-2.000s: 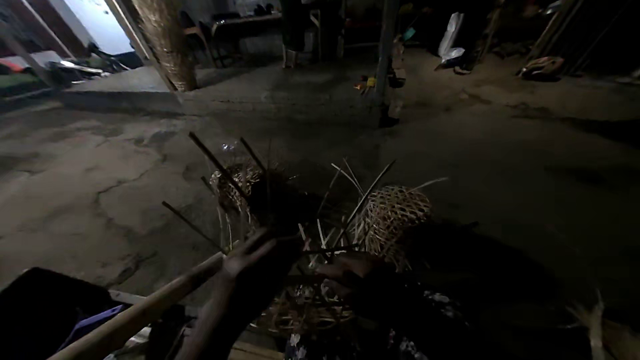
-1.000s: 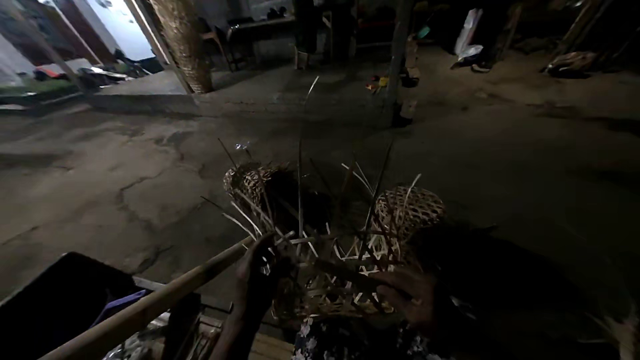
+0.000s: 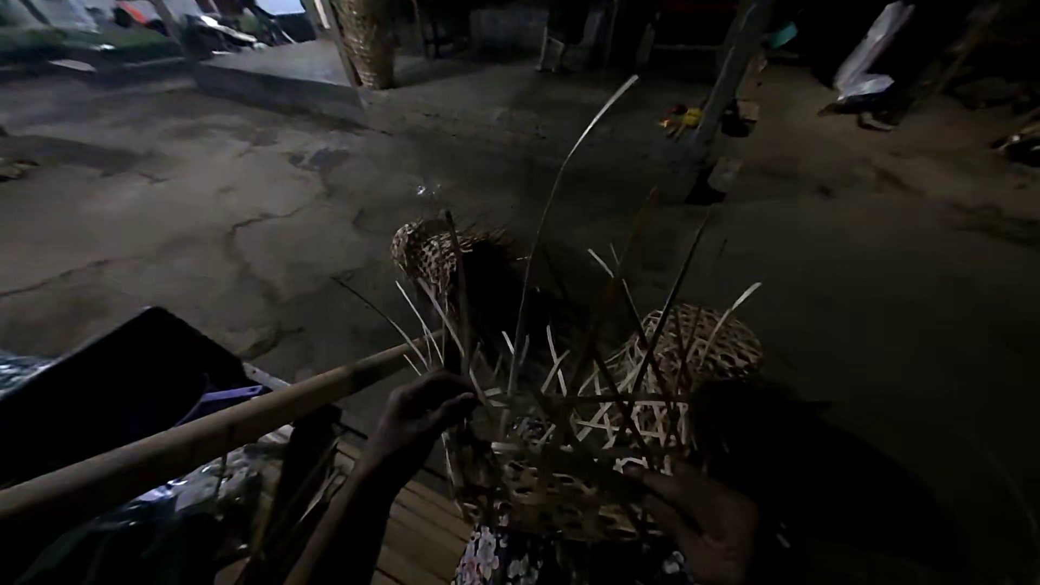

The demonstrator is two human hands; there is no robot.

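An open-weave basket (image 3: pixel 561 487) of flat split-bamboo strips rests at my lap, its long unwoven strips (image 3: pixel 546 219) standing up and fanning out from the rim. At its left rim my left hand (image 3: pixel 426 410) has bent fingers closed around a strip. My right hand (image 3: pixel 703 508) lies against the basket's right side, fingers stretched toward the weave; dim light hides whether it grips a strip. Just beyond stands a woven basket (image 3: pixel 719 341) with a hexagonal mesh, and another woven basket (image 3: pixel 426 252) is farther off to the left.
A thick bamboo pole (image 3: pixel 219 431) slants across the left, beside a black container (image 3: pixel 122 390) with a purple item (image 3: pixel 231 395) in it. Bamboo slats (image 3: pixel 422 520) are below. A post (image 3: pixel 731 73) and a tall woven column (image 3: pixel 370 41) stand beyond the cracked concrete floor (image 3: pixel 268 195).
My left hand has moved up to the basket's left rim. The upright strips have shifted, and one long pale strip now arches high above the basket.
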